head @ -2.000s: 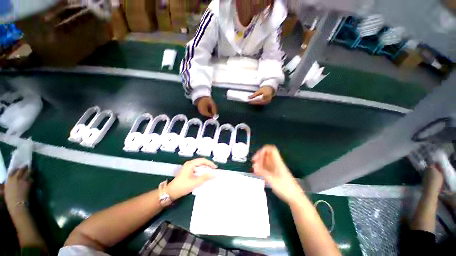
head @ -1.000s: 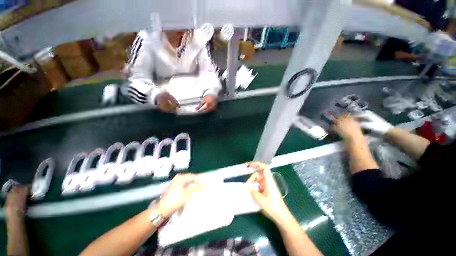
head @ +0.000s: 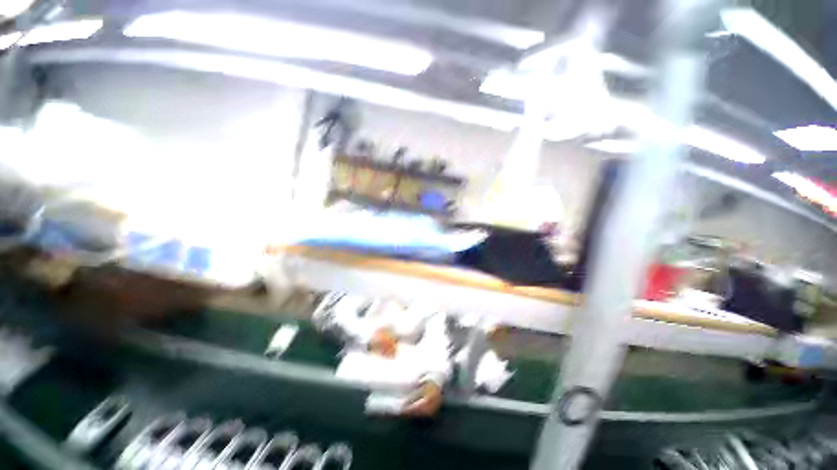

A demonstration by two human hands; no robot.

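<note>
Neither of my hands is in view. The view is tilted up and blurred. A row of several white looped plastic units (head: 248, 448) shows at the bottom left on the dark green conveyor belt (head: 440, 445), cut off by the lower edge. One more unit (head: 101, 422) lies apart at their left. My label sheet is out of the picture.
A worker opposite in a white sleeve (head: 349, 317) holds a white strip (head: 390, 403). A grey-white post (head: 610, 294) with a dark ring (head: 579, 405) rises right of centre. More white units (head: 734, 454) lie at the lower right. Bright ceiling lights (head: 275, 41) cross the top.
The camera has swung upward, so the room's far side and ceiling lights show. My hands and the sheet have left the picture, and the row of units has dropped to the bottom edge.
</note>
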